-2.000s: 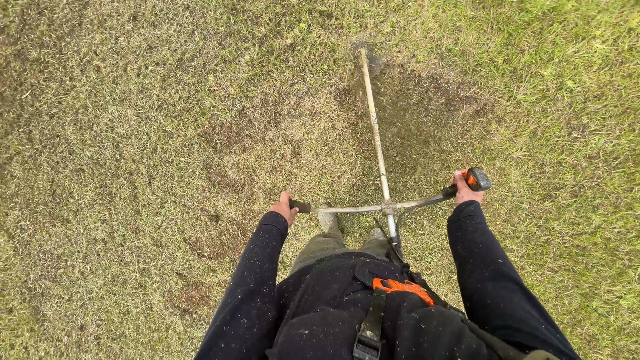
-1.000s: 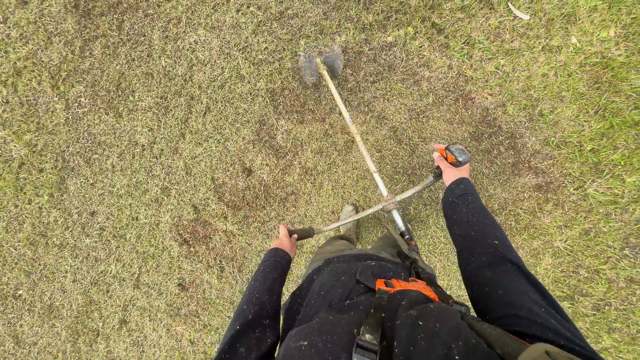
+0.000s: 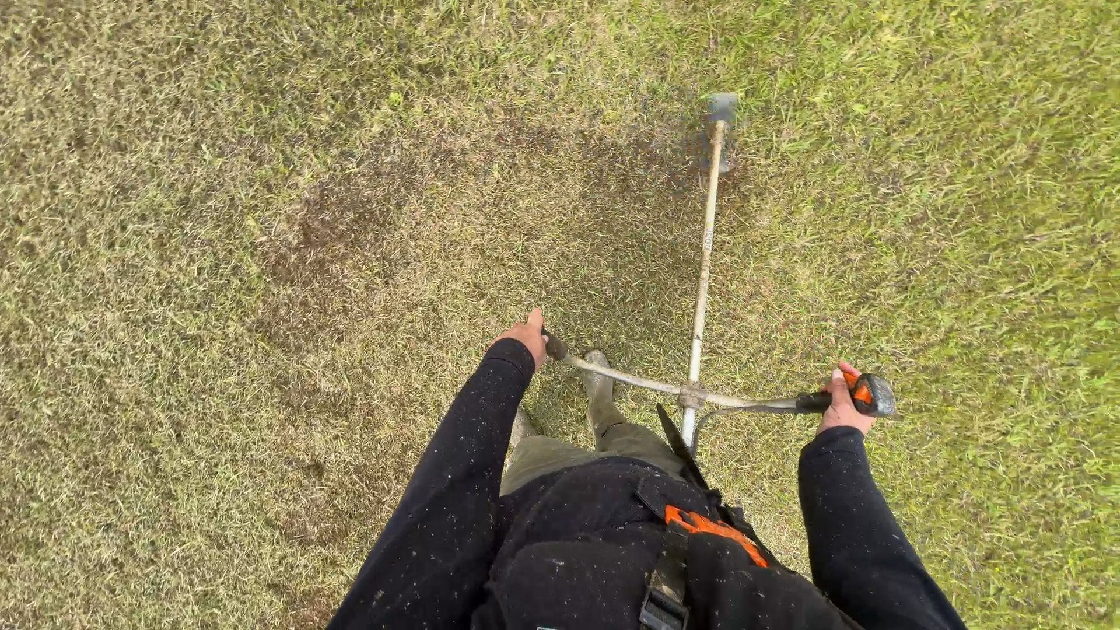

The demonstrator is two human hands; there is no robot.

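Note:
My left hand is closed around the black left grip of the handlebar of a brush cutter. At the bar's other end my right hand holds the control grip, which is black with orange parts. From the clamp between them the long pale shaft runs forward over the grass to the cutting head and its dark guard, which look blurred. A black harness strap with a buckle and an orange piece crosses my dark, speckled top. The engine is out of view.
Short, dry, cut grass with brown patches lies ahead and to the left. Greener, longer grass stands on the right. My muddy boots are on the ground just behind the handlebar.
The cutting head has swung from the left over to the right since a second ago, after a swing to the left before that. Both hands have kept hold of the handlebar.

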